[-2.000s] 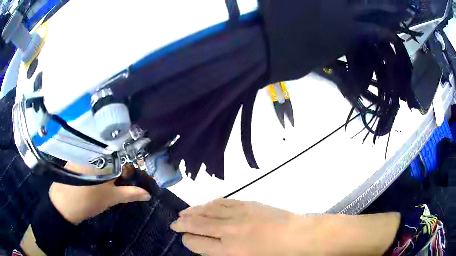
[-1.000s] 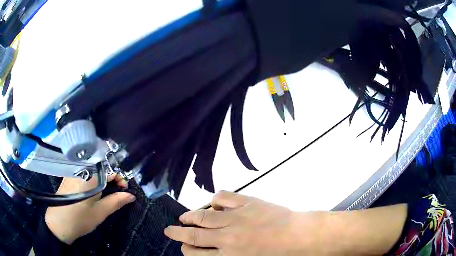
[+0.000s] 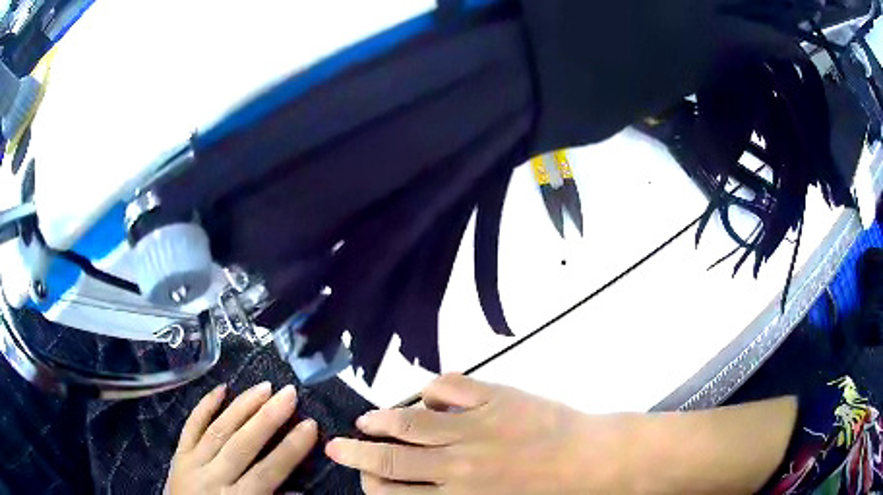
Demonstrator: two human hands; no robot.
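Dark checked cloth (image 3: 126, 425) lies under the machine head and in front of me at the lower left. My left hand (image 3: 247, 440) lies flat on it with fingers spread, below the needle area, cut off by the bottom edge. My right hand (image 3: 436, 435) rests on the cloth's right edge, fingers extended and slightly bent; whether its fingertips pinch cloth is not clear. The grey-blue cylinder (image 3: 315, 353) sits just above the hands. The needle and presser foot are hidden behind the head's metal parts.
The white sewing machine head (image 3: 242, 77) fills the upper left, with a pale tension dial (image 3: 172, 263). Black cut strips (image 3: 387, 213) hang around its arm. Yellow thread snips (image 3: 559, 193) lie on the white table. A measuring tape (image 3: 745, 358) runs along the front edge.
My left hand has moved from beside the needle area, down and right onto the cloth, with fingers now spread. My right hand stays nearly in place. The camera view has shifted slightly.
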